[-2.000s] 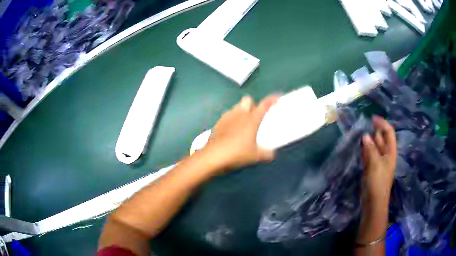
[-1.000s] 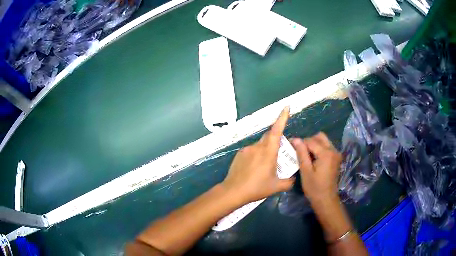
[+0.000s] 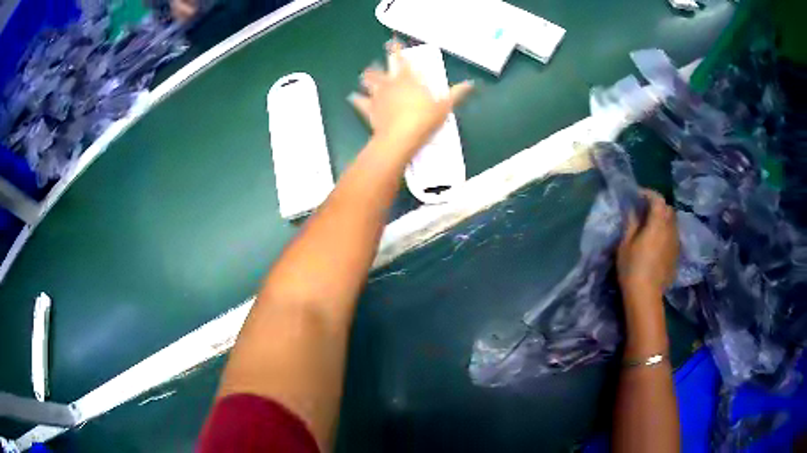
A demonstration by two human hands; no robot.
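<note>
My left hand (image 3: 403, 106) is spread open over a white plastic unit (image 3: 435, 155) on the green conveyor belt; whether it touches the unit cannot be told. The unit's slotted round end lies at the edge rail. My right hand (image 3: 649, 243) is at the grey-purple polybags (image 3: 584, 292), its fingers closed around part of them. Its fingertips are partly hidden by the bags. Another white unit (image 3: 301, 146) lies on the belt to the left, slotted end away from me.
More white units (image 3: 478, 31) overlap at the top of the belt. A white edge rail (image 3: 495, 195) separates belt and bench. A polybag heap (image 3: 743, 239) is at the right above a blue bin (image 3: 699, 389). Another heap (image 3: 80, 80) is across the line. A frame post (image 3: 40, 410) is lower left.
My left hand has left the unit it held over the bench and reached out over the belt. My right hand has moved right to the polybags. A unit now lies on the belt at left.
</note>
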